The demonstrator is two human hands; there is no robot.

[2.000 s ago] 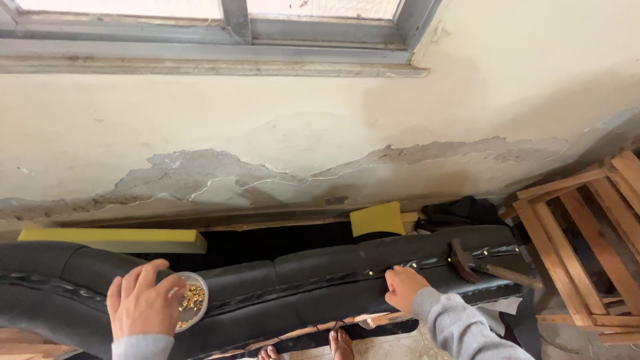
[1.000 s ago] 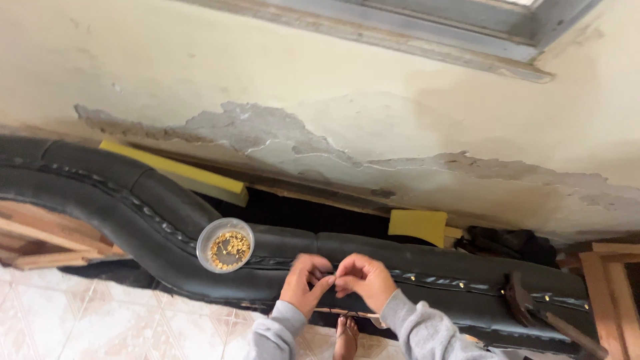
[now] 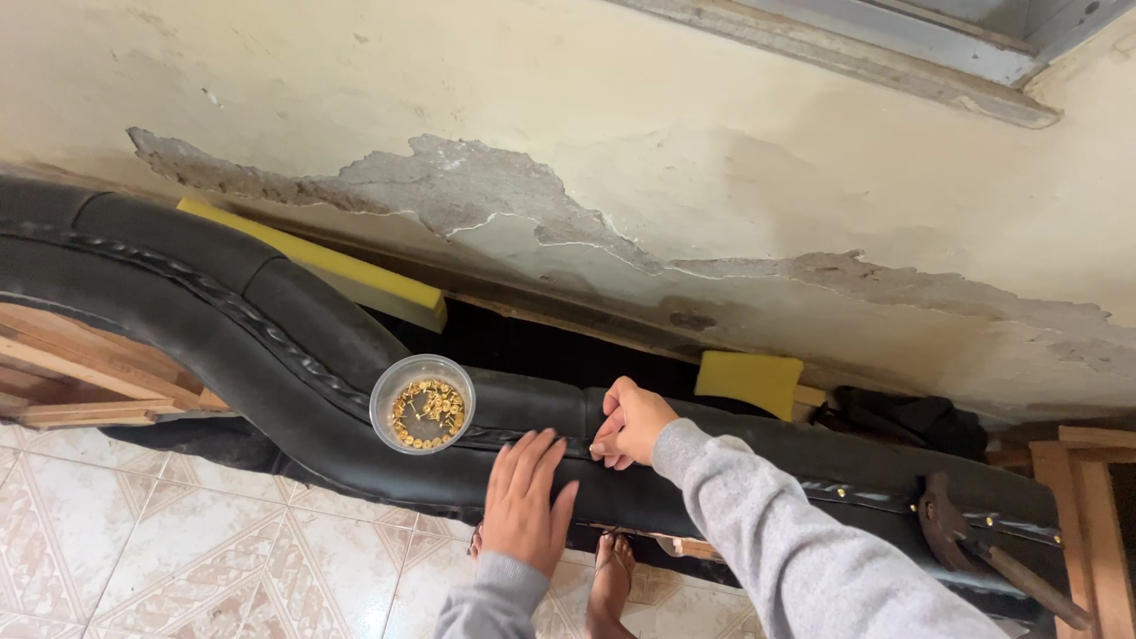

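Gold decorative upholstery tacks lie in a round clear plastic tub, which rests on the black upholstered sofa back. Just right of the tub, my left hand lies flat on the black covering with its fingers apart. My right hand is at the seam groove, fingertips pinched together; a tiny light thing shows at them, too small to name surely. Several gold tacks sit along the groove to the right. A hammer with a wooden handle lies across the sofa back at the far right.
Behind the sofa stands a wall with peeling plaster. Yellow foam pieces and dark cloth lie between wall and sofa. Wooden frames stand at the right, with more framing at the left. Tiled floor lies below.
My left hand was at the tub, then met my right hand fingertip to fingertip; now the hands are apart, the left flat on the covering and the right at the groove.
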